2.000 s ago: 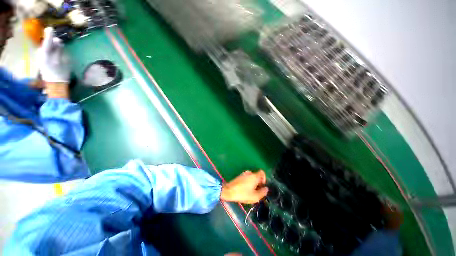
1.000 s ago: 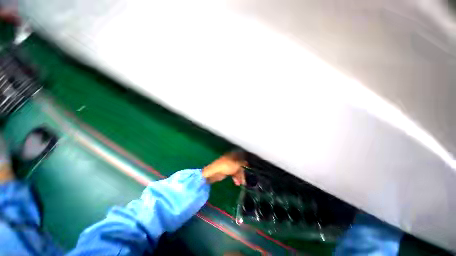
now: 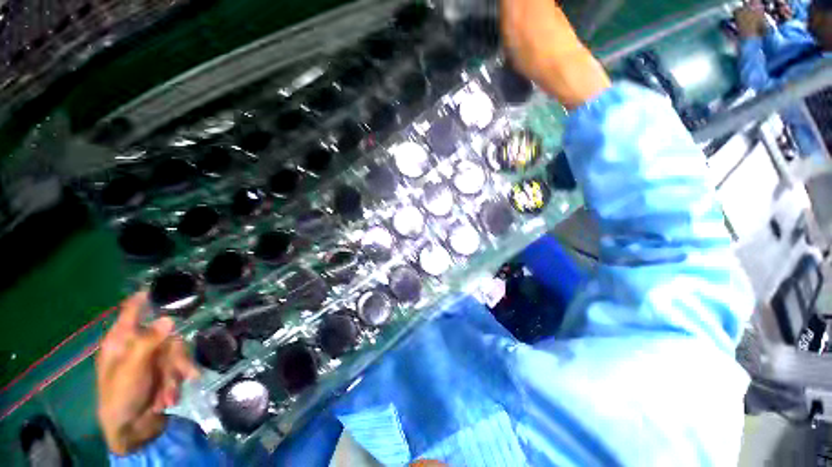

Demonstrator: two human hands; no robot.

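A clear blister tray (image 3: 265,319) slants across the view with rows of round black units in its pockets. Several units toward its right part, such as this unit (image 3: 438,259), look bright white; two show yellow and white graphics, one being this lit display (image 3: 529,195). My left hand (image 3: 137,374) is at the tray's lower left end, its fingers against the edge. My right hand (image 3: 547,55) is at the tray's upper right end; the top of the picture cuts off its fingers, so its grip is hidden.
Green belt (image 3: 41,301) lies left of the tray, with a red line along its edge. A blue bin (image 3: 555,269) shows partly below the tray. Another person's blue sleeve (image 3: 775,55) is at the top right. Grey-white equipment (image 3: 775,201) stands at the right.
The view has turned and come closer to the tray, which now fills the middle. My right hand has come into sight at the top. Bright unit faces now show.
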